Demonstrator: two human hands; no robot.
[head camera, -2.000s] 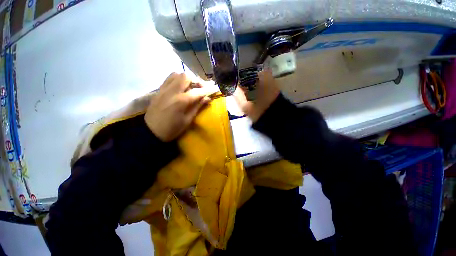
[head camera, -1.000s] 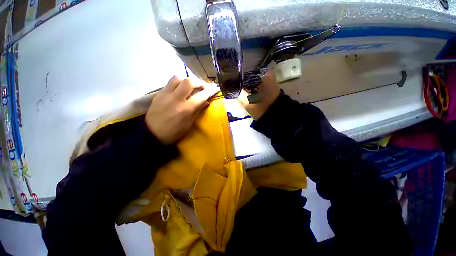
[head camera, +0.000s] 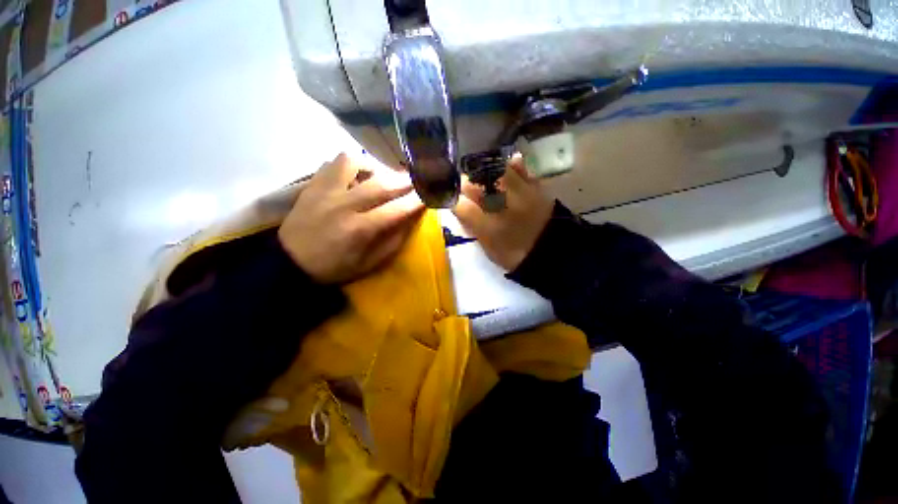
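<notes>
A mustard-yellow garment (head camera: 389, 305) with a beige part (head camera: 212, 241) lies on the white machine table and hangs over its front edge, with a thin white loop (head camera: 320, 421) on it. My left hand (head camera: 345, 221) presses and pinches its upper end beside the shiny curved guard (head camera: 421, 118). My right hand (head camera: 510, 215) is at the other side of the guard, under the tension assembly; its fingertips are partly hidden, and I cannot tell if they hold cloth. The presser foot and needle are hidden behind the guard.
The white sewing machine head (head camera: 640, 118) spans the top right. Scissors with red-orange handles (head camera: 853, 187) lie at the table's right end. A blue crate (head camera: 827, 345) and magenta cloth (head camera: 822, 271) are at the lower right. Printed tape (head camera: 25, 285) edges the table at left.
The machine head appears slightly further left and lower in view. My right hand has lowered a little from the tension assembly. My left hand keeps its hold, and the yellow folds have shifted slightly.
</notes>
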